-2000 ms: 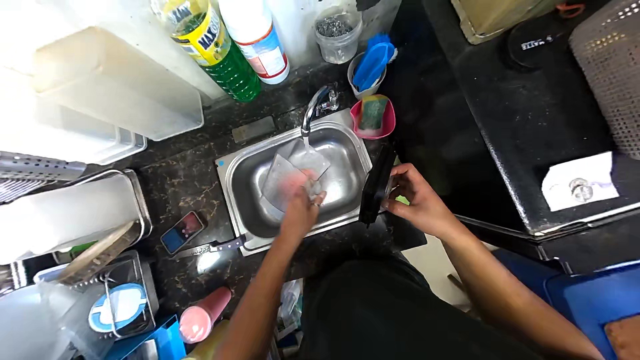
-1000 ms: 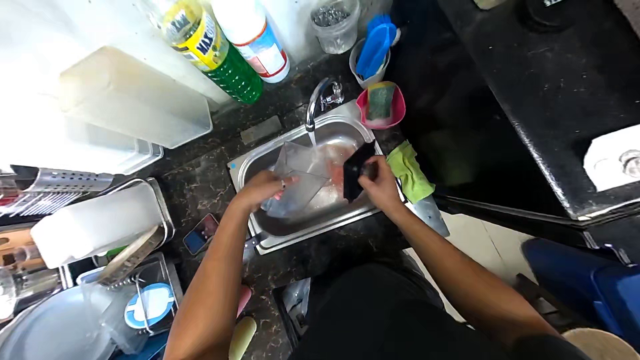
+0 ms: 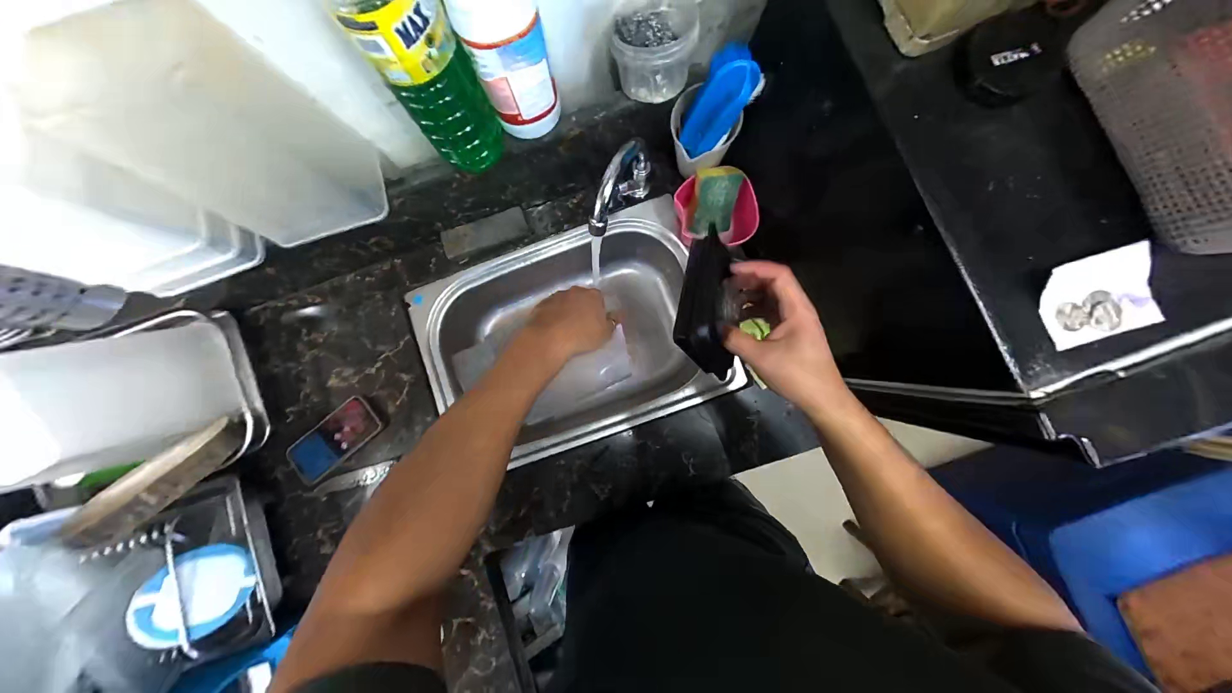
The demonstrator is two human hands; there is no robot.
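My left hand [image 3: 575, 322] is down in the stainless steel sink [image 3: 445, 361], on a translucent plastic sheet or bag [image 3: 602, 364]; its fingertips are partly hidden. Water runs from the chrome faucet [image 3: 614, 183] just behind that hand. My right hand [image 3: 784, 332] holds a black flat object [image 3: 705, 306] by a knob-like part, tilted on edge over the sink's right side. A green and yellow sponge [image 3: 717, 197] sits in a pink holder [image 3: 743, 219] behind it. Part of a light green cloth [image 3: 756, 329] shows behind my right fingers.
Behind the sink stand a green liquid bottle [image 3: 448, 106], a white bottle [image 3: 510, 67] and a cup [image 3: 685, 154] with blue brushes [image 3: 720, 96]. A phone [image 3: 335, 440] and a knife [image 3: 356, 478] lie left of the sink. A dish rack [image 3: 255, 568] stands at lower left; coins [image 3: 1088, 311] lie on paper at right.
The black object was low in the sink one second ago; my right hand now has it raised at the right rim. My left hand has moved right within the sink.
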